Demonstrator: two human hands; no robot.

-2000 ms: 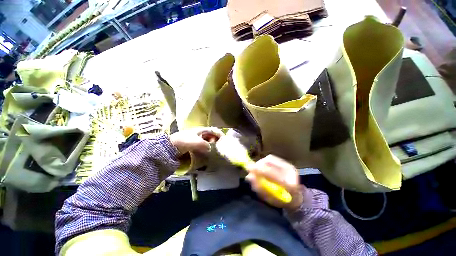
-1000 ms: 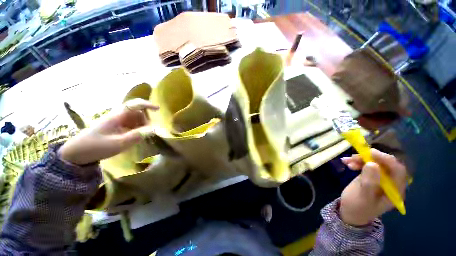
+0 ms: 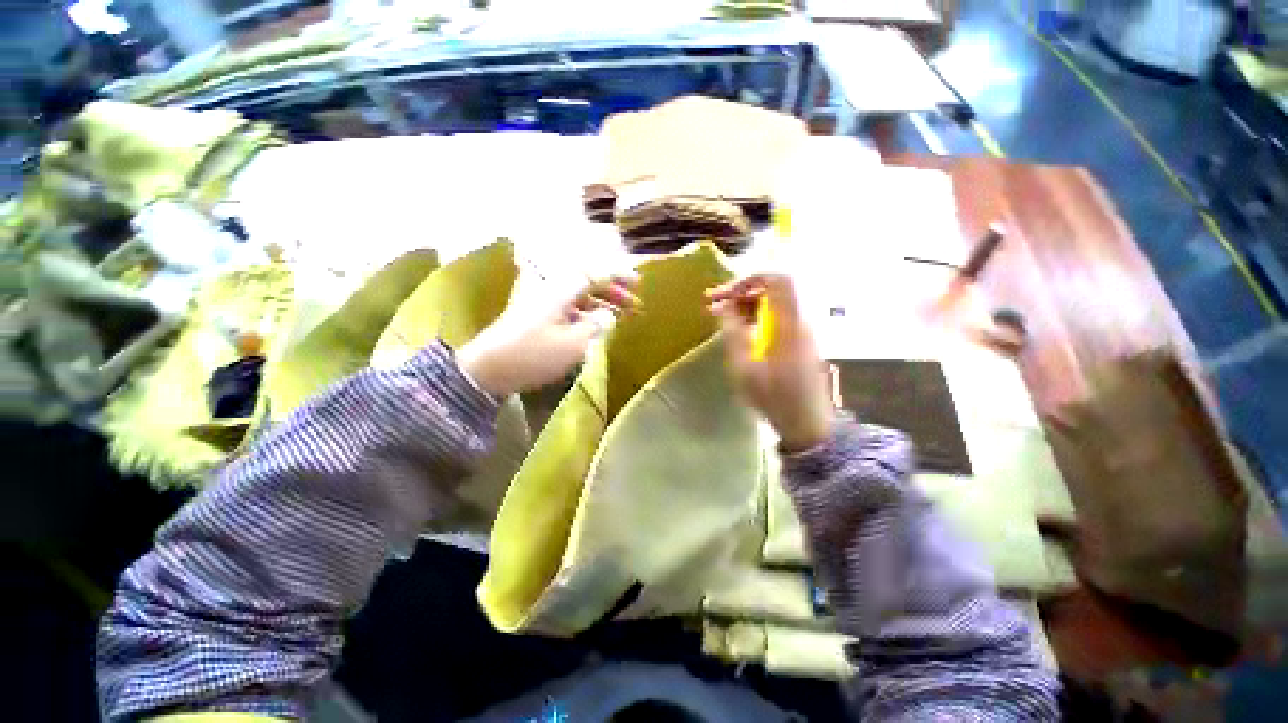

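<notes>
A khaki bag body (image 3: 664, 487) with a yellow inside stands open at the table's front edge. My left hand (image 3: 544, 336) has its fingertips closed on the rim at its upper left. My right hand (image 3: 780, 353) is at the upper right rim, fingertips close to the edge; whether they touch it is unclear. It holds the yellow-handled glue brush (image 3: 764, 328), mostly hidden by the fingers; the bristles cannot be made out. More curled bag bodies (image 3: 459, 300) stand to the left, partly behind my left arm.
Flat bag bodies with a dark brown patch (image 3: 904, 410) lie at right. A stack of brown panels (image 3: 699, 148) is at the back. Pale yellow strips (image 3: 177, 417) and a black item (image 3: 235, 384) lie left. A dark brown piece (image 3: 1151, 494) rests on the red-brown board (image 3: 1052, 226).
My left hand has moved right, from the curled bag bodies to the open one. My right hand has brought the brush in from the right to its rim. The view has turned left.
</notes>
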